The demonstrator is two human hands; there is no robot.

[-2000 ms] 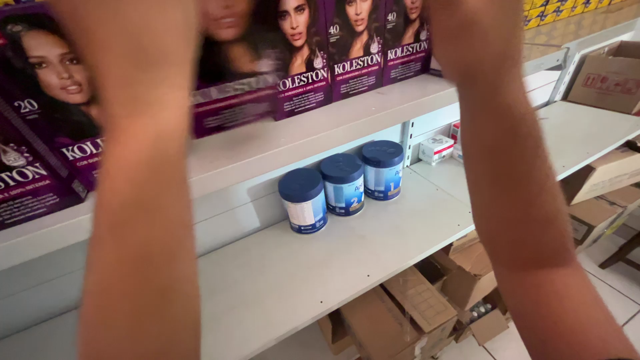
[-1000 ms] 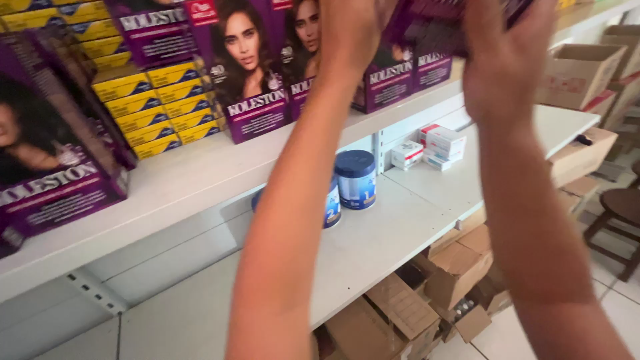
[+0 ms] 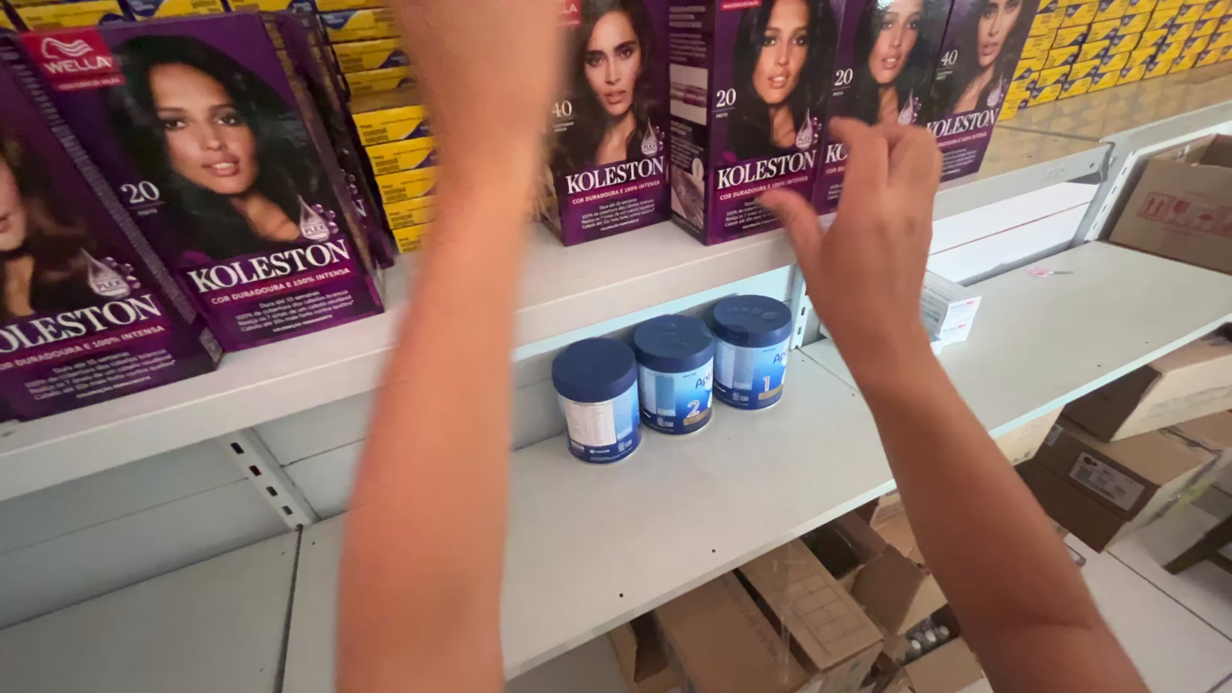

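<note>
Purple Koleston hair colour boxes (image 3: 231,183) stand upright along the upper white shelf, in a group at the left and a row at the centre right. My right hand (image 3: 861,231) is in front of that row, thumb and fingers apart, with nothing seen between them. A box (image 3: 756,164) marked 20 stands just left of it. My left hand (image 3: 496,58) is raised at the top edge, blurred and cut off by the frame, in front of small yellow boxes (image 3: 395,130) and left of a box (image 3: 616,144) marked 40. Its fingers cannot be seen.
Three blue-lidded tins (image 3: 674,375) stand on the lower white shelf (image 3: 577,539), below the purple boxes. A small white carton (image 3: 951,306) is on it behind my right forearm. Opened cardboard boxes (image 3: 780,616) lie underneath, and more cardboard boxes (image 3: 1116,472) are at the right.
The dark purple box by my right hand a second ago is no longer in that hand. Two boxes marked 20 now stand in the right row. The view has shifted.
</note>
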